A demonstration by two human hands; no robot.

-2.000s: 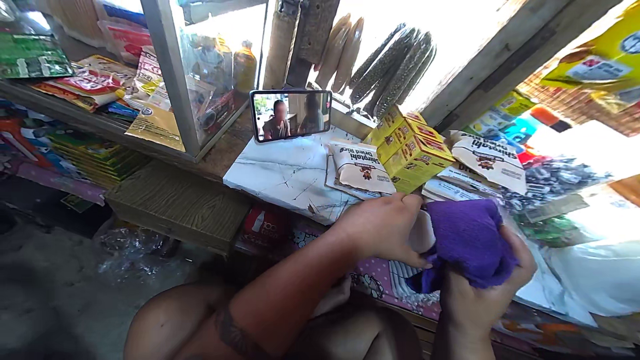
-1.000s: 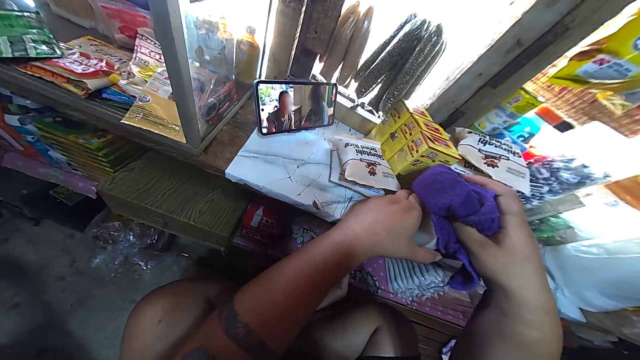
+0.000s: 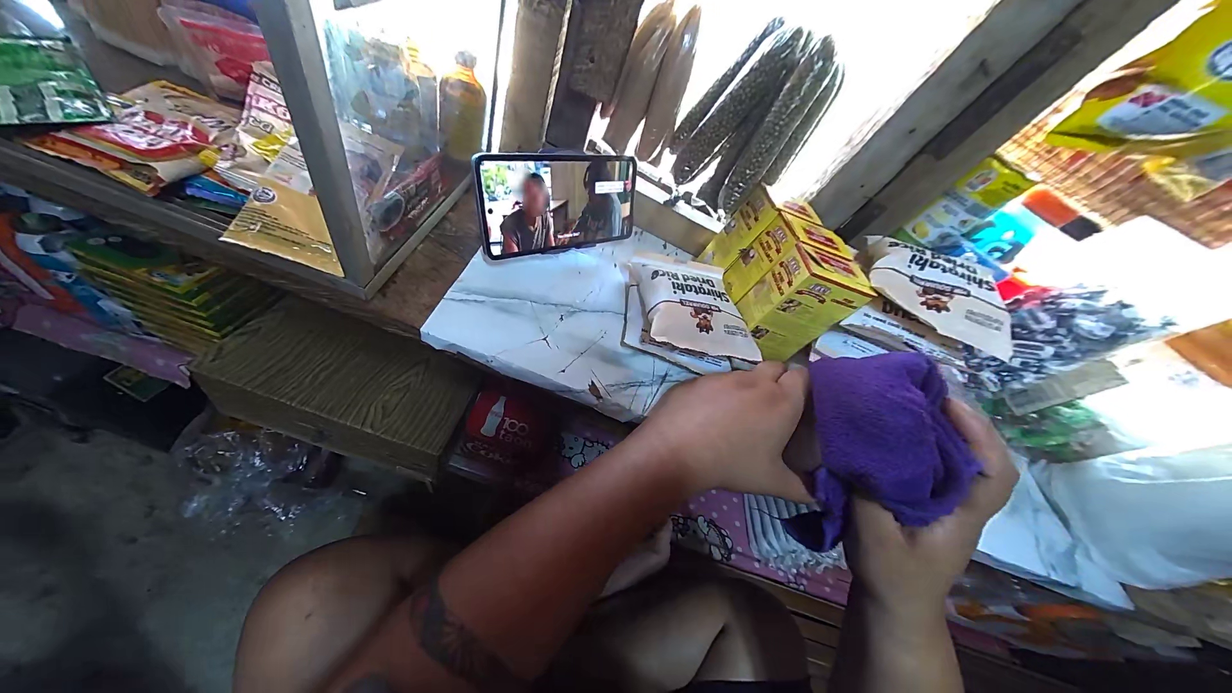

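Observation:
My left hand (image 3: 741, 428) grips a pale object (image 3: 801, 438), mostly hidden by the fingers and a purple cloth (image 3: 881, 433). The cloth is bunched over the right side of that object, and my right hand (image 3: 962, 481) is closed around it from the right and below. Just beyond the left hand, a white packet of dried shirataki rice (image 3: 695, 306) lies on the marble-patterned counter (image 3: 539, 318). Yellow boxes (image 3: 804, 279) stand directly behind the hands. To their right lies another shirataki packet (image 3: 948, 289).
A phone (image 3: 555, 205) is propped on the counter's far left. Dark, grainy-looking filled plastic tubes (image 3: 770, 106) hang behind it. A glass-sided case (image 3: 385, 125) and packets (image 3: 159, 135) are at left, above a wood-grain box (image 3: 337, 385). A white bag (image 3: 1136, 510) sits at right.
The purple cloth has changed shape between the views, and my right hand has shifted around it, now lower and more beneath it. My left hand has kept its hold in about the same place.

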